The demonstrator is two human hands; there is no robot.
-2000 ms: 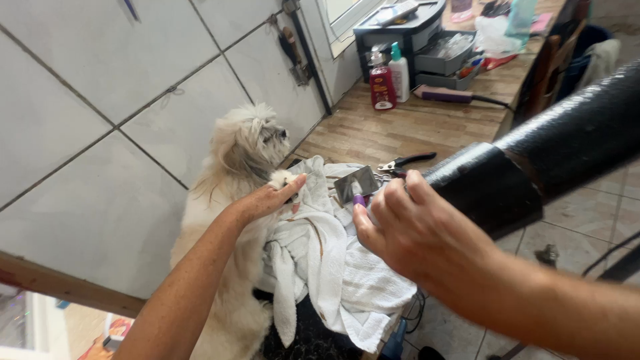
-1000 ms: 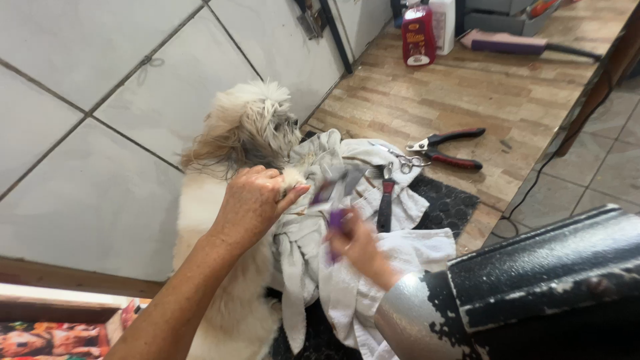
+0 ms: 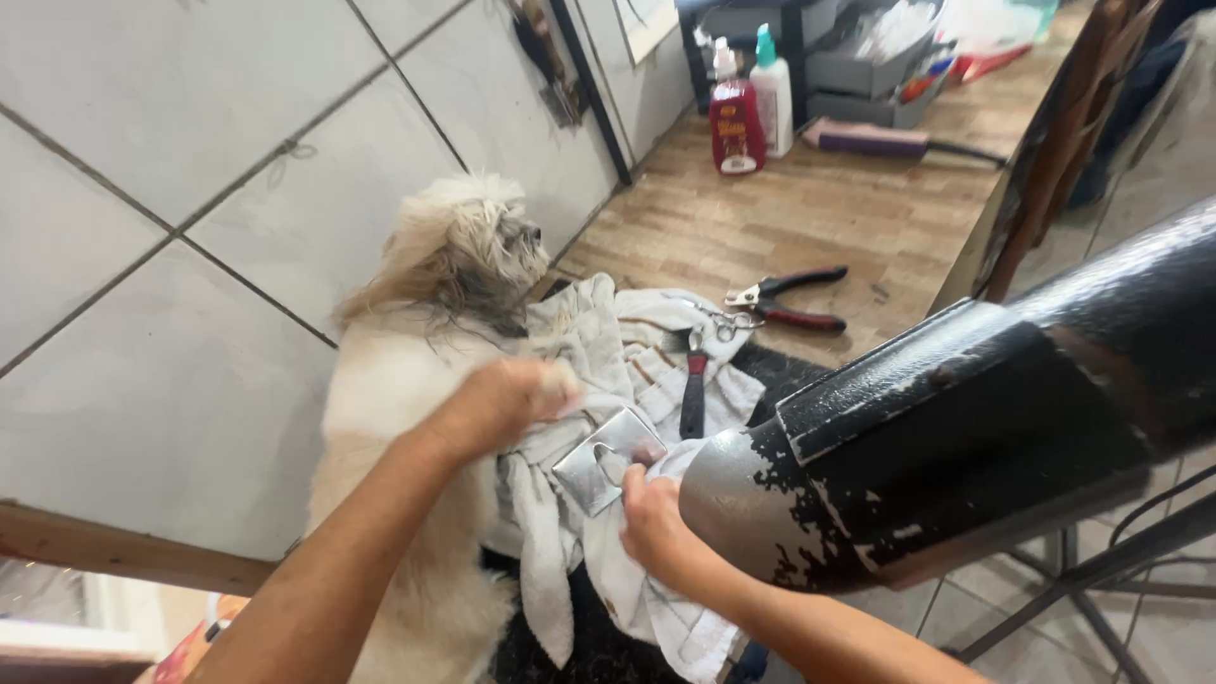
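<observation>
A cream long-haired dog (image 3: 408, 399) stands or sits at the wall, its head turned right. My left hand (image 3: 508, 399) is blurred and closed around what looks like the dog's pale front paw. In my right hand (image 3: 654, 503) is a metal-backed slicker brush (image 3: 608, 461), its back facing up, over white towels (image 3: 655, 570). Just beyond on the towels lie a dark-handled grooming tool (image 3: 694, 389) with a red band and a pair of scissors (image 3: 727, 323). Red-and-black nail clippers (image 3: 788, 298) lie spread on the wooden table (image 3: 855, 228).
A black dryer nozzle (image 3: 950, 446) with worn paint reaches in from the right, over my right forearm. Farther back stand a red bottle (image 3: 736, 128), a white bottle (image 3: 772, 100), a purple-and-pink corded tool (image 3: 864, 139) and grey drawers (image 3: 864, 71). The tiled wall (image 3: 190, 380) borders the left.
The brush has moved from beside the dark-handled tool toward me, and its metal back now shows clearly. My left hand has shifted from the dog's chest to over the towel edge. The view has swung.
</observation>
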